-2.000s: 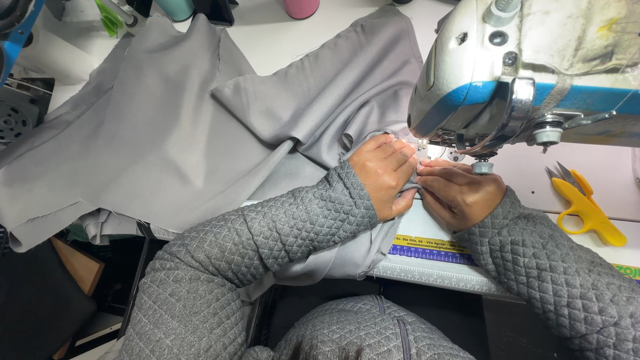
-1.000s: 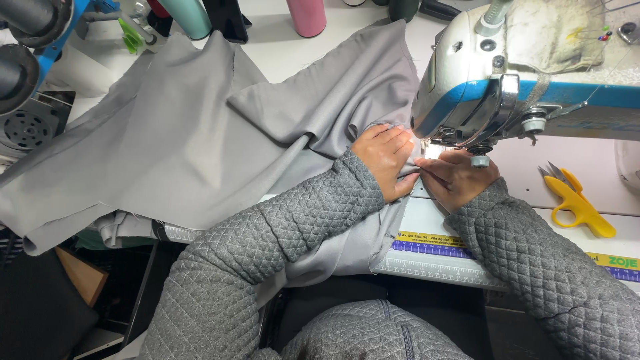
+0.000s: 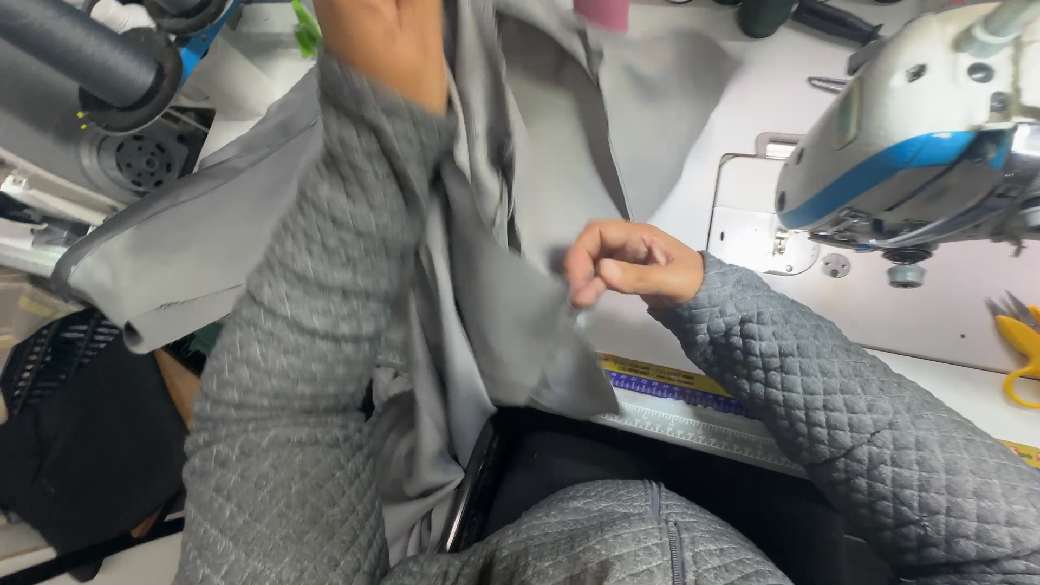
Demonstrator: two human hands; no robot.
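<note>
Grey fabric (image 3: 520, 325) hangs in blurred folds between my arms and over the table's front edge. My left hand (image 3: 390, 49) is raised at the top edge, over the fabric; its fingers are cut off by the frame, so its grip is hidden. Beside the fabric's right side is my right hand (image 3: 634, 264), fingers curled and thumb near the fingertips; whether it pinches the cloth is unclear. The head of a white and blue sewing machine (image 3: 894, 154) stands to the right, with its metal needle plate (image 3: 751, 219) uncovered by cloth.
Yellow-handled scissors (image 3: 1020, 349) lie at the far right. Rulers (image 3: 691, 394) run along the table's front edge. A large thread cone (image 3: 81, 49) stands at upper left, a pink object (image 3: 603, 12) at the top. Below left is a black crate (image 3: 57, 349).
Both hands have left the needle area. My left hand has moved up and left, my right hand left. The fabric has shifted left, off the machine's plate, and is bunched up.
</note>
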